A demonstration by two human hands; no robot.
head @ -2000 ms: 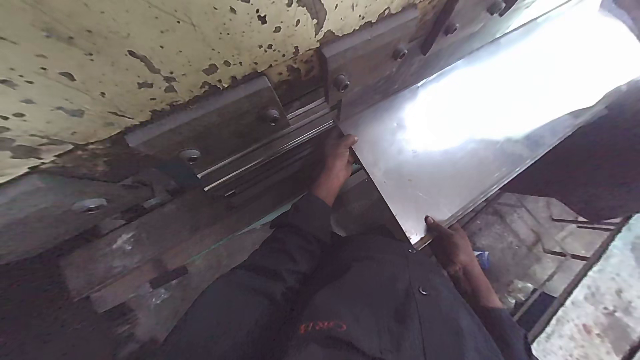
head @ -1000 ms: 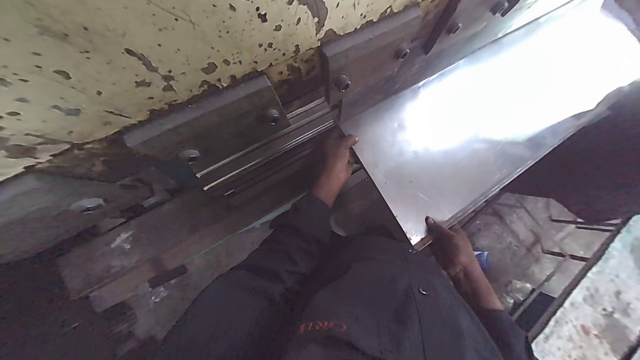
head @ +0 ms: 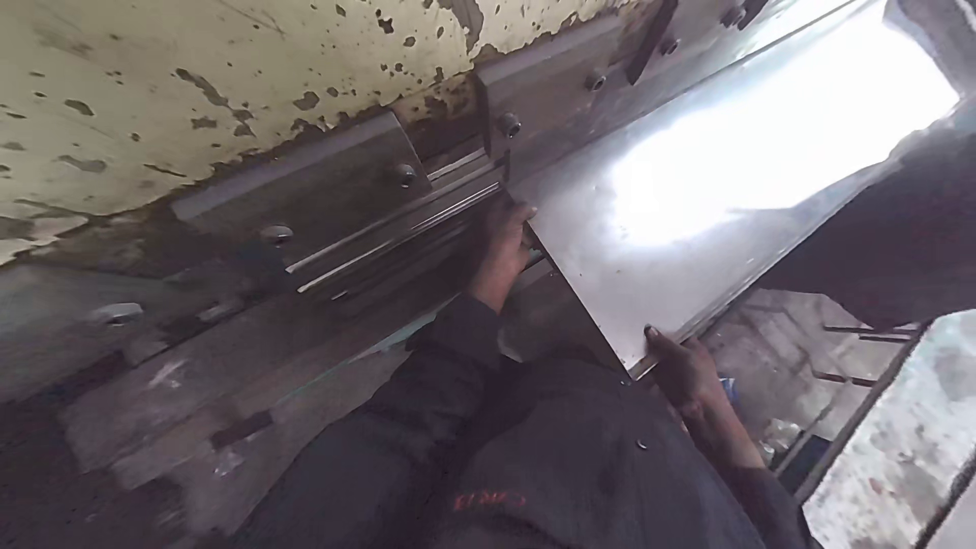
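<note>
A long, shiny metal sheet (head: 587, 267) runs from the middle to the upper right, with strong glare on its far part. My left hand (head: 507, 248) grips its near end edge beside the machine's jaw, thumb on top. At the near outer corner my right hand (head: 682, 370) holds the sheet, its thumb on the upper face and its fingers underneath, out of sight. The sheet's inner long side lies against the bolted clamping plates (head: 553, 88) of what looks like a press brake. Left of my left hand run the narrow metal rails (head: 396, 236) of the die.
The machine's chipped cream-painted body (head: 252, 91) fills the upper left. Another bolted plate (head: 320, 183) and a heavy steel beam (head: 191, 381) are at the left. A pale, stained surface (head: 892, 442) stands at the lower right, with metal bars (head: 869, 335) near it. Dark cloth is below the sheet at right.
</note>
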